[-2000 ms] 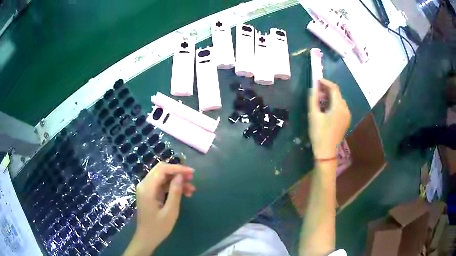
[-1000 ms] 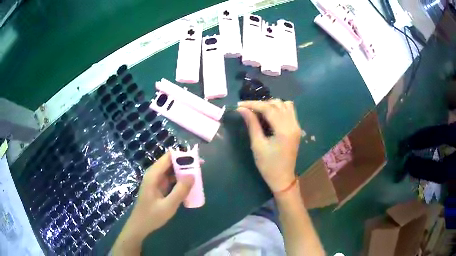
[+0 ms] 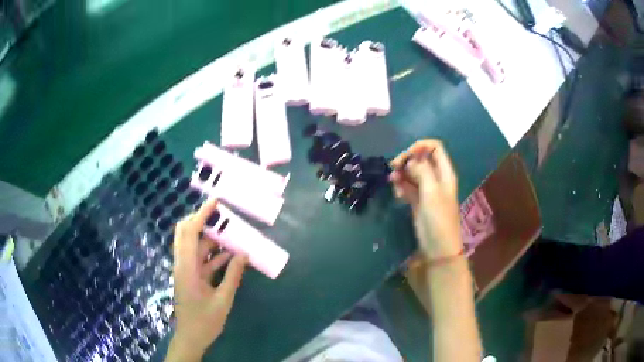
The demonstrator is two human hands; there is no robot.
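My left hand [image 3: 205,272] has its fingertips on a pink-white housing [image 3: 254,247], which lies tilted on the green table with a black oval at its upper end. My right hand [image 3: 427,187] is at the right edge of a heap of black inserts [image 3: 342,170], fingers bent and blurred; whether it grips a piece cannot be told. Two housings [image 3: 240,191] lie side by side just above my left hand's housing. Several more housings [image 3: 272,127] stand in a loose fan behind the heap.
A sheet of black parts under shiny film [image 3: 106,269] covers the left. A white sheet [image 3: 512,106] with pink housings [image 3: 459,49] is at the upper right. An open carton [image 3: 508,233] with pink parts is beside the table at right. A person's dark sleeve [image 3: 593,269] shows at far right.
My left hand has moved left and its housing now lies diagonally near the other two. My right hand has moved right, from in front of the heap to its right edge.
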